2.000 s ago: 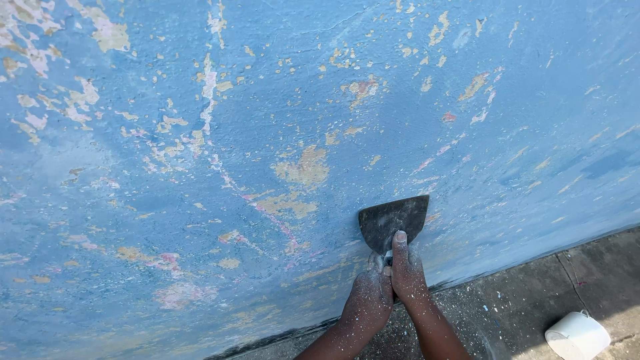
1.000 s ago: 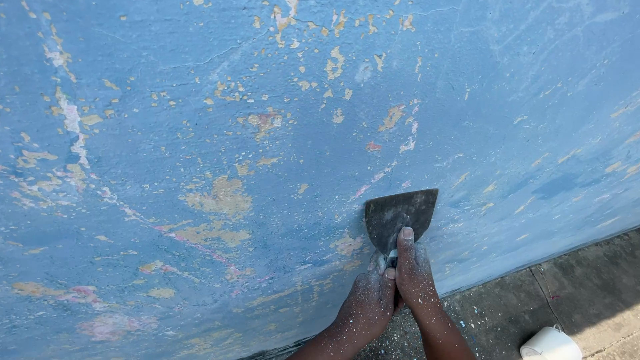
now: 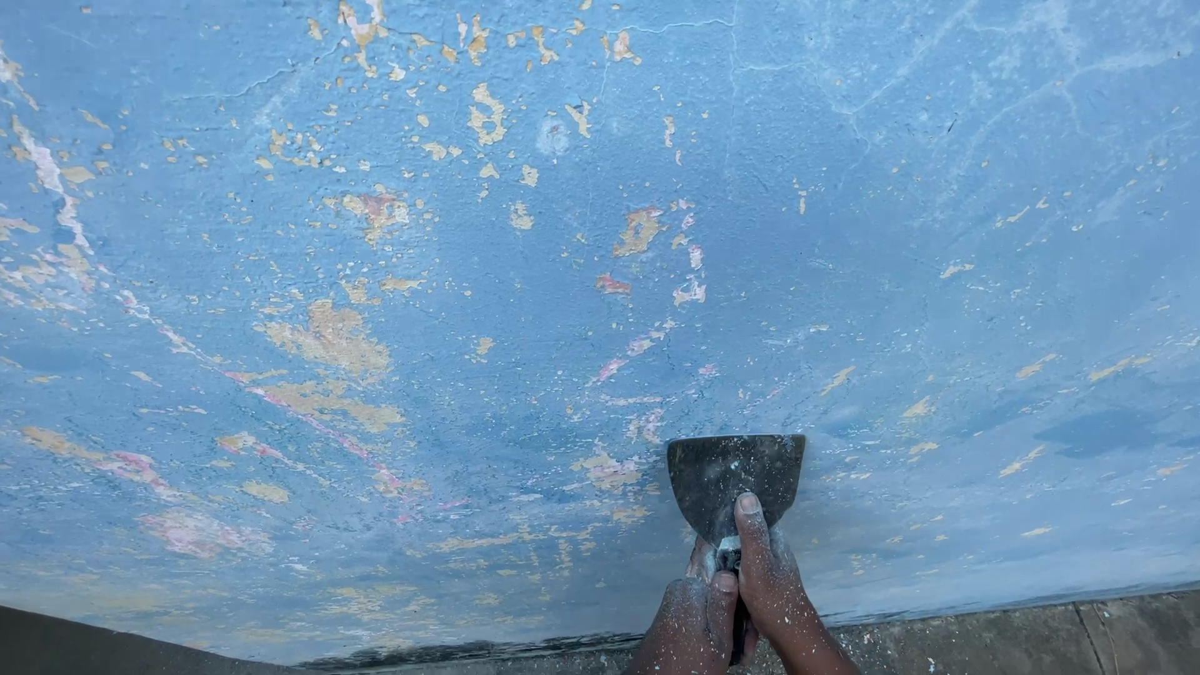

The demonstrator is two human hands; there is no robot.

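Note:
Both of my hands grip one wide scraper (image 3: 736, 473) with a dark metal blade and a dark handle. My left hand (image 3: 694, 614) is closed low on the handle. My right hand (image 3: 773, 581) wraps it higher up, with the thumb laid along the blade. White specks of paint or dust cover both hands. The straight blade edge points up, at or close to the blue painted wall (image 3: 844, 281); exact contact cannot be told. Left of the blade the paint is flaked in a cream and pink patch (image 3: 609, 469).
Further flaked patches (image 3: 333, 342) and thin cracks mark the wall. A concrete floor (image 3: 1012, 642) with a joint line and pale specks runs along the wall's base. At the lower left lies a dark grey surface (image 3: 103, 647).
The view has shifted along the wall, and the white container at the lower right has gone out of frame. The scraper blade has turned to point more squarely upward. Both hands still hold it.

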